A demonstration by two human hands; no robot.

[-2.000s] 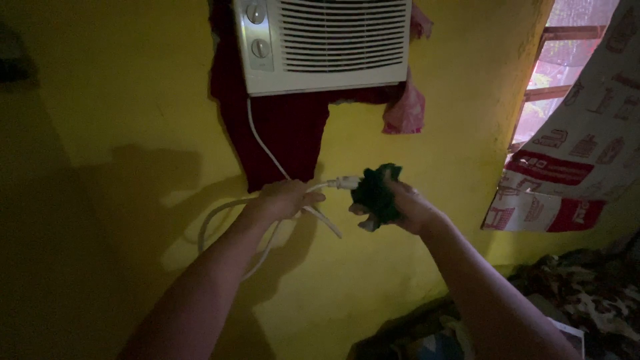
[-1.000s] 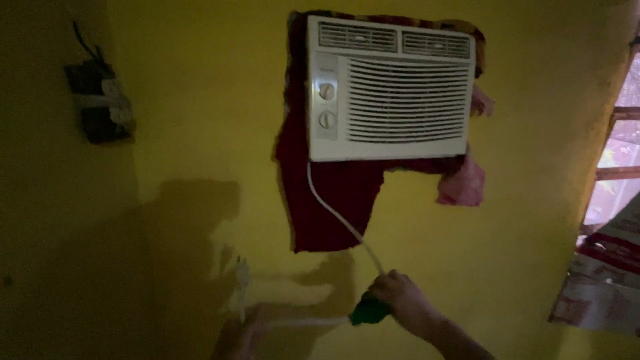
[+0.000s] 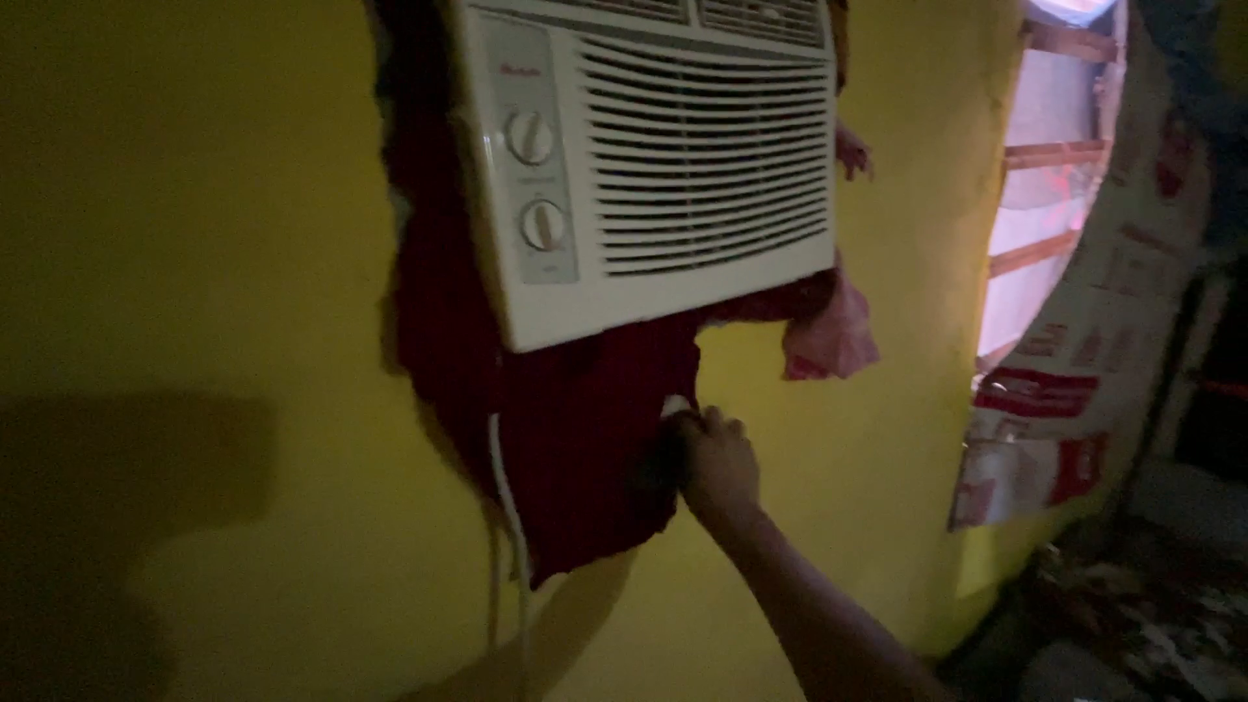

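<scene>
A white window air conditioner [image 3: 702, 166] with two round knobs sits in the wall. Dark red cloth [image 3: 585, 468] hangs beneath it, and a white power cord [image 3: 507, 497] runs down along the cloth's left part. My right hand [image 3: 721, 458] is in front of the cloth's right edge, closed on a dark cloth [image 3: 663, 458]; a small whitish piece shows just above the fingers, too blurred to name. The cord hangs away from this hand. My left hand is out of the frame.
Pink cloth [image 3: 834, 331] sticks out below the unit's right corner. At the right is a window with wooden bars [image 3: 1058, 153] and a printed curtain [image 3: 1053, 390]. Cluttered dark items [image 3: 1150, 595] lie low at the right.
My right hand has let go of the cord, which now hangs down, and is nearer the air conditioner. My left hand has left the view. The view has moved closer to the unit.
</scene>
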